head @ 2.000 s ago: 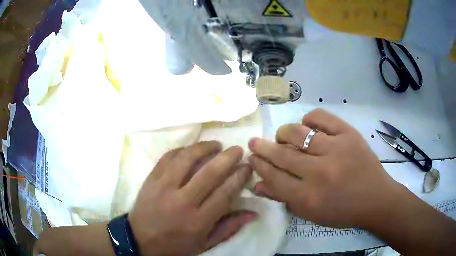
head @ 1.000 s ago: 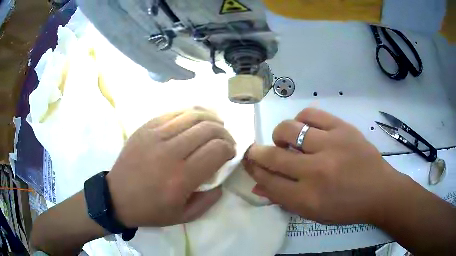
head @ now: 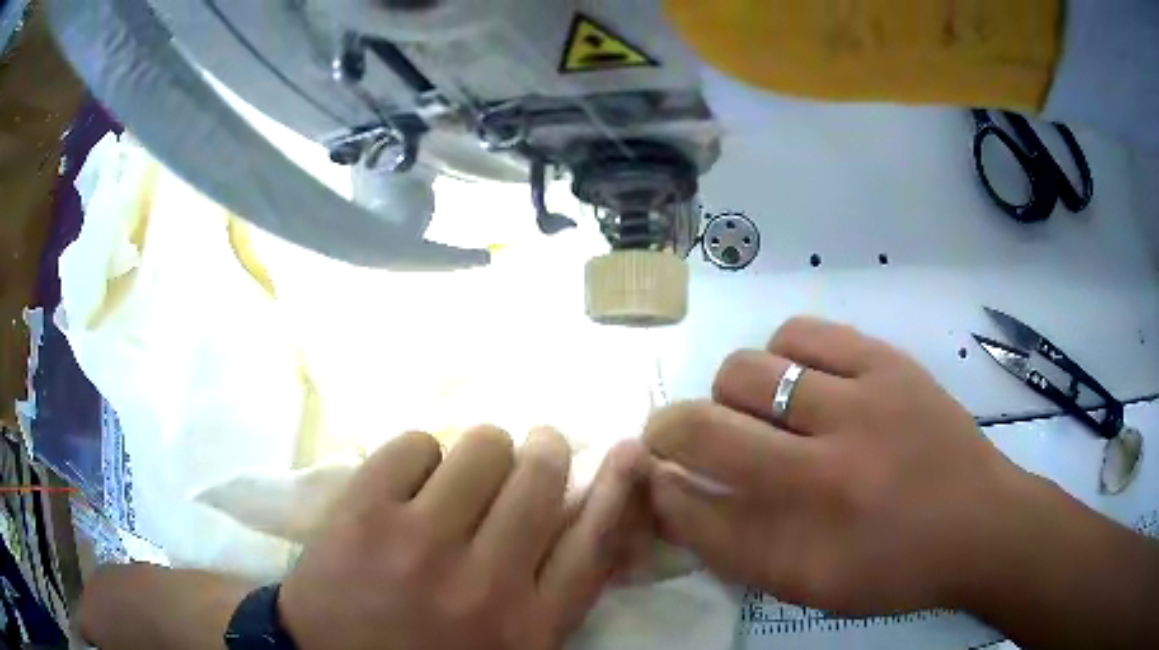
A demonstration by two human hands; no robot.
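The cream garment fabric (head: 242,394) lies in a bunched heap on the machine bed, glaring white under the lamp. My left hand (head: 470,533) lies on the fabric with its fingers bent, thumb and index side close against my right hand. My right hand (head: 813,470), with a ring, pinches the fabric edge beside the left fingertips. The fingertips of both hands meet in front of the machine head (head: 508,76). The ribbed thread tension knob (head: 637,288) is above the hands. The needle and presser foot are not clearly visible.
Black-handled scissors (head: 1032,172) lie at the upper right. Open black thread snips (head: 1052,381) lie below them, beside a small greyish piece (head: 1121,460). A round metal disc (head: 731,240) is on the bed. A printed ruler (head: 813,620) runs along the front edge.
My left hand has moved down and right, from on top of the fabric to against my right fingertips. The view has shifted so the machine head looks larger. The fabric in front is bunched differently.
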